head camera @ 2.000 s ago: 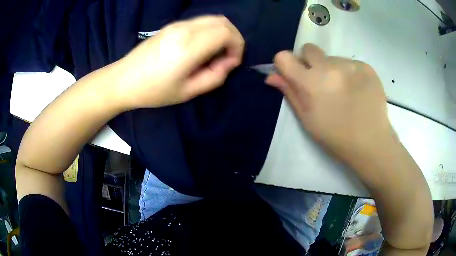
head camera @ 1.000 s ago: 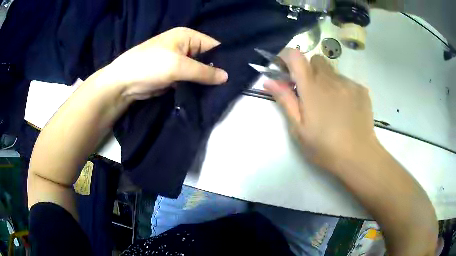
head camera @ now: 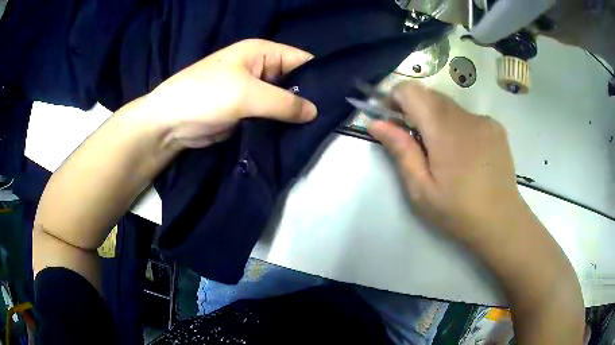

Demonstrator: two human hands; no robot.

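Observation:
A dark navy garment (head camera: 209,202) lies in folds over the left and middle of the table, one part hanging over the front edge. My left hand (head camera: 246,91) holds the cloth between thumb and fingers; a small pale mark shows beside the thumb. My right hand (head camera: 458,145) holds silver thread snips (head camera: 374,104), blurred, with the blades apart and pointing left toward the cloth. The blades are right of my left thumb, near the garment's right edge. Whether they touch the cloth I cannot tell.
The white machine table (head camera: 364,222) has a curved front edge. The presser foot (head camera: 413,23) is at the top, above the metal needle plate (head camera: 428,60). A ribbed cream knob (head camera: 512,74) and part of the machine head (head camera: 512,17) are at the upper right.
The garment has been drawn leftward, baring more table. My left hand has opened from a fist and now pinches the cloth. The machine head and knob have come into view.

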